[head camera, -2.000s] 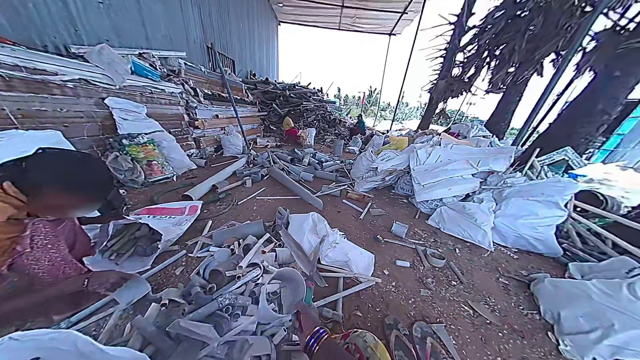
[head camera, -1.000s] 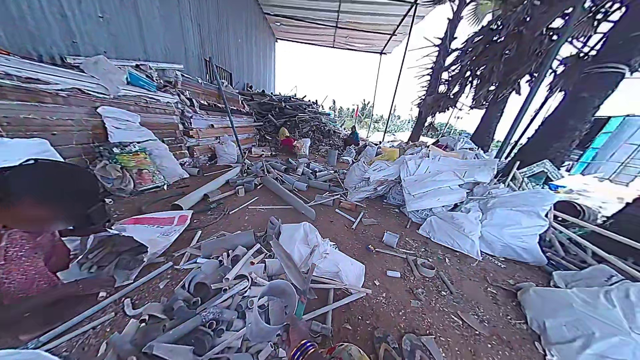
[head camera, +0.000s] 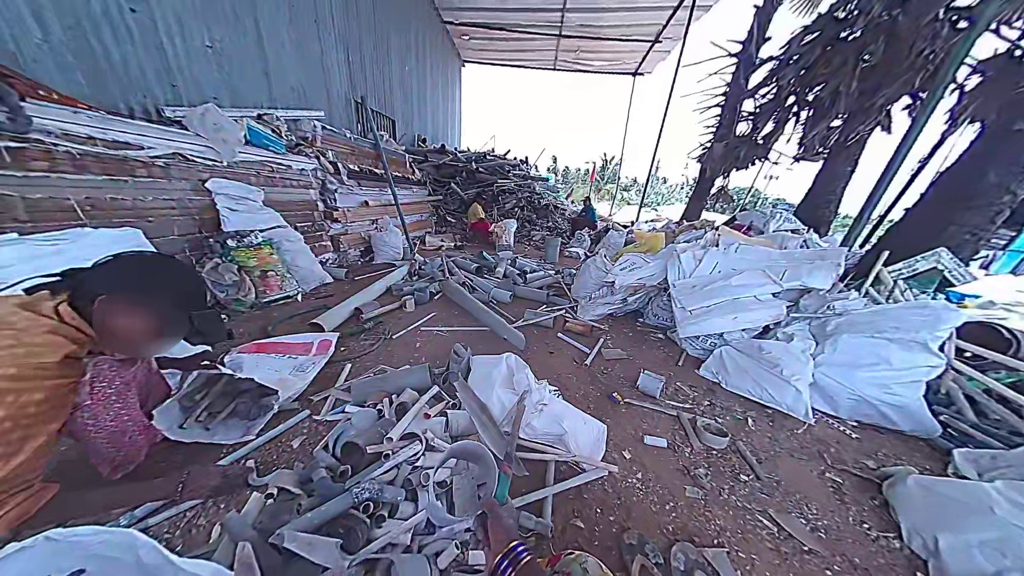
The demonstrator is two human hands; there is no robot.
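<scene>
My right hand, with bangles at the wrist, is at the bottom middle of the view. It is closed around the green handle of a bladed tool, whose dark blade points up. Beside and beyond it lies a heap of cut grey and white plastic pipe pieces. A curved grey pipe piece lies just left of the tool. Behind the blade a white woven sack rests against the heap. My left hand cannot be made out.
At left a person bends beside an open sack holding dark pieces. Longer pipes lie farther back. Filled white sacks line the right. Sandals sit at the bottom; two people are far off.
The person at left had an arm stretched toward the heap with a grey piece two seconds ago; that arm is now drawn back. The tool's blade now shows upright above my right hand.
</scene>
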